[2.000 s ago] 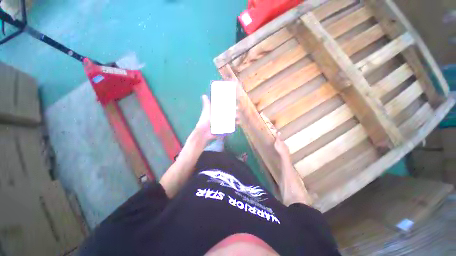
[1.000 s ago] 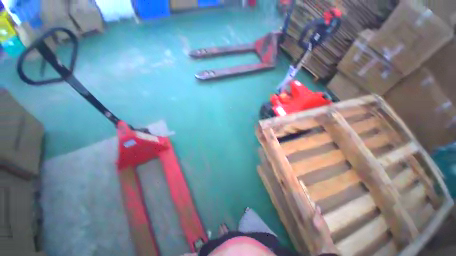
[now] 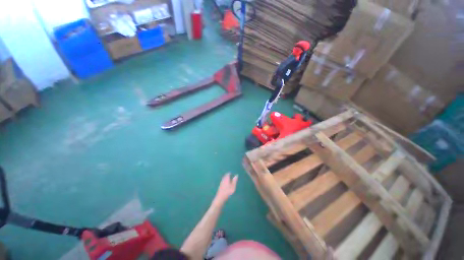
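Note:
A wooden pallet (image 3: 356,190) with bare slats lies at the right, on top of other timber at its near left side. My left hand (image 3: 227,187) reaches forward over the green floor, left of the pallet and not touching it. Its fingers are apart and I see nothing in it. A small skin-toned patch at the pallet's near edge, by the bottom of the picture, may be my right hand (image 3: 329,251); it is cut off and blurred. The phone is not visible.
An electric pallet truck (image 3: 285,127) stands behind the pallet. A hand pallet truck (image 3: 229,81) is further back, another (image 3: 122,241) at lower left. Cartons (image 3: 376,38) and flattened cardboard (image 3: 285,25) stand behind. Blue bins (image 3: 84,48) are at the back left.
The view has swung up and to the right. My left hand has come into view from the bottom, without the phone it held two seconds ago. The near red pallet truck has shifted to lower left.

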